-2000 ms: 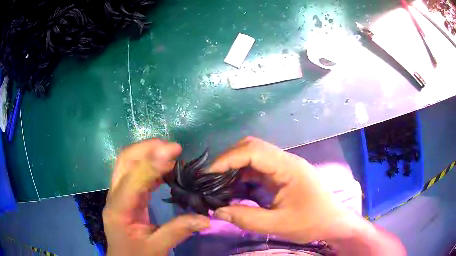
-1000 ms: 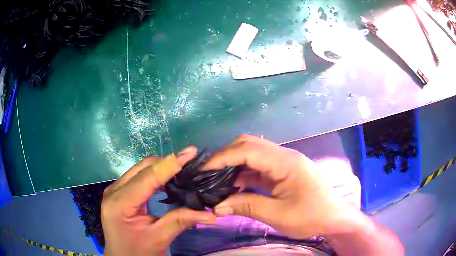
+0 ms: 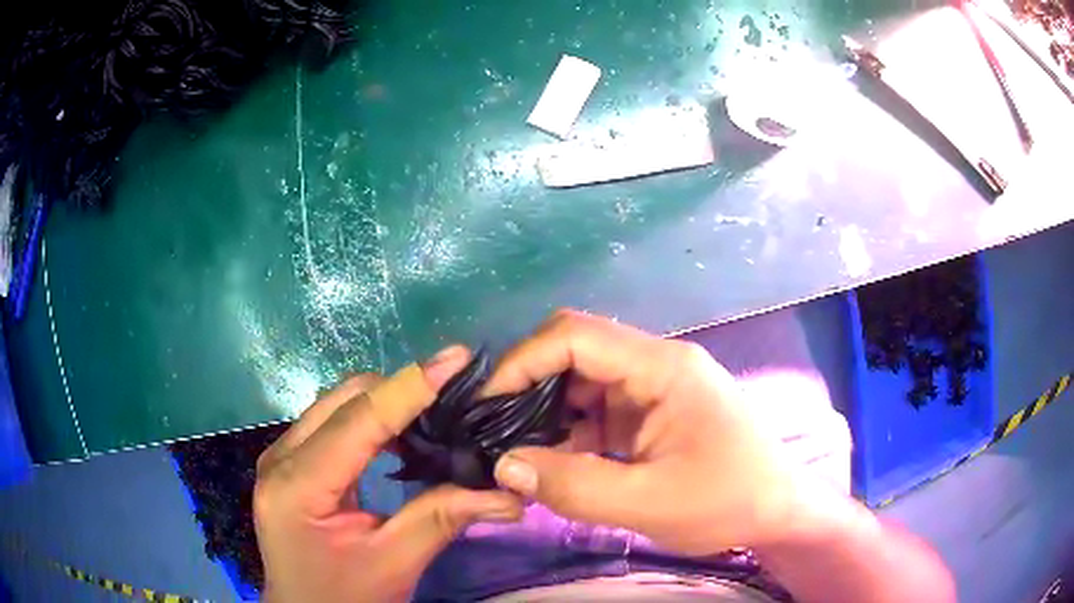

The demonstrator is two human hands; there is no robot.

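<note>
A glossy black spiky hair piece (image 3: 477, 430) is held above my lap, just off the table's front edge. My left hand (image 3: 365, 483) holds its left side between fingers and thumb; a yellowish finger tape (image 3: 400, 397) wraps one finger. My right hand (image 3: 660, 442) grips its right side, with the thumb pressing on the front and curled fingers on top. Its underside and right end are hidden by the fingers.
Green table (image 3: 471, 283) ahead. Black hair heap (image 3: 153, 71) far left. White block (image 3: 565, 94), white strip (image 3: 630, 159), glue bottle (image 3: 760, 112) and craft knife (image 3: 930, 118) lie further back. Blue bin (image 3: 925, 454) below the edge at right.
My left fingers have shifted from beside the hair piece onto its upper left side, and the tape shows clearly now. My right thumb has moved slightly up. The view has shifted a little.
</note>
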